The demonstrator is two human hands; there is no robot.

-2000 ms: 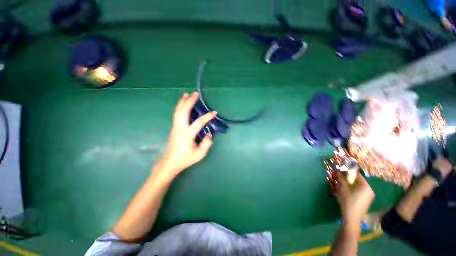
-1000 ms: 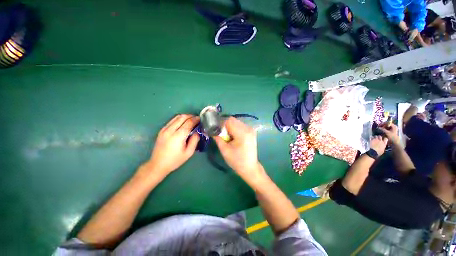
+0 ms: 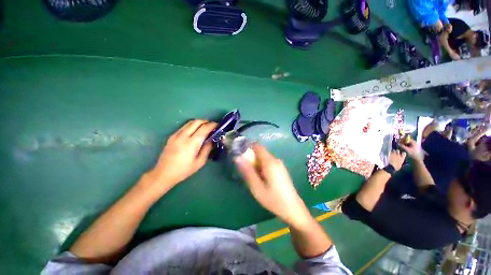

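Observation:
My left hand (image 3: 187,149) holds a small navy-black strapped subassembly (image 3: 227,124), tilted up on the green bench in front of me. A thin dark curved strip (image 3: 257,124) sticks out from it to the right. My right hand (image 3: 267,180) grips a hammer (image 3: 240,146) with a silvery round head and a pale handle, slightly blurred. The hammer head is at the lower right side of the subassembly; whether they touch is unclear. My left fingertips are partly hidden behind the piece.
Smooth navy discs (image 3: 309,105) lie right, beside small copper-red and whitish pieces (image 3: 318,165) and a clear plastic bag (image 3: 359,133). A pale metal upright (image 3: 409,79) crosses behind. An oval piece (image 3: 219,20) and ribbed units (image 3: 355,15) lie far side. A person (image 3: 414,188) works at right.
My right hand has come from the small pieces at right to the subassembly with the hammer. In the last second the subassembly tilted up, and the hammer head moved slightly down and right.

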